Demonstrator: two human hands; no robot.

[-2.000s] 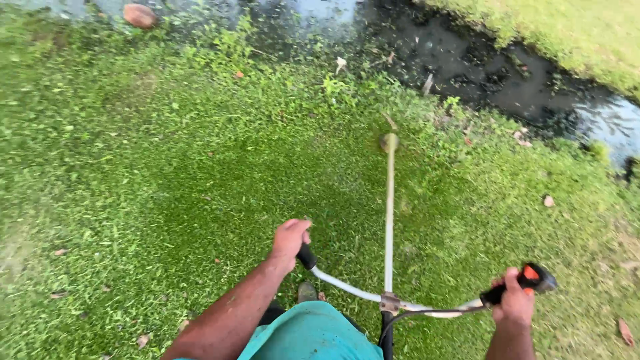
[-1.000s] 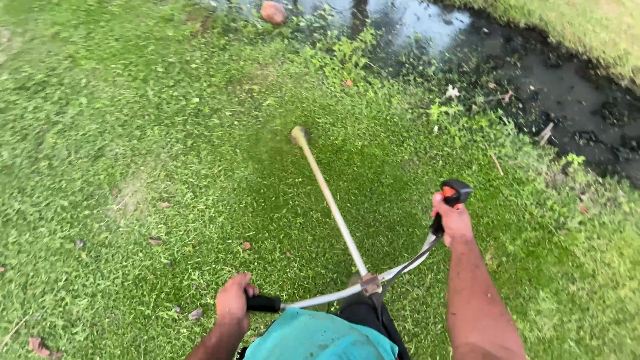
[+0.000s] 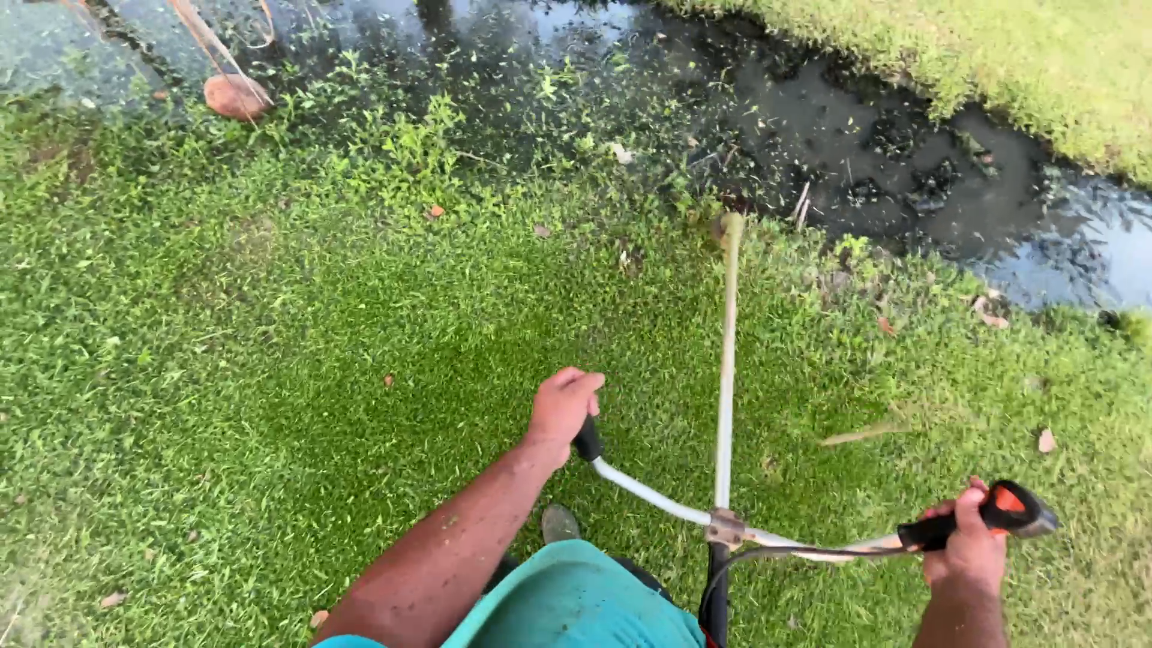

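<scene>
My left hand is closed around the black left grip of the brush cutter's handlebar. On the right, my right hand grips the black and orange throttle handle. The pale shaft runs forward from the handlebar clamp to the cutting head, which sits low at the grassy edge of the ditch. Whatever is fitted under the head is hidden or blurred. A dark cable curves from the throttle handle back to the lower shaft.
A water-filled ditch crosses the far side, with a grassy bank beyond. A brown roundish object lies at the water's edge, upper left. Leafy weeds line the near edge. My shoe stands on the grass, where dry leaves lie scattered.
Between the first two frames the cutting head swung left over the grass; now it is back on the right, at the ditch edge. Both hands have kept hold of the handlebar.
</scene>
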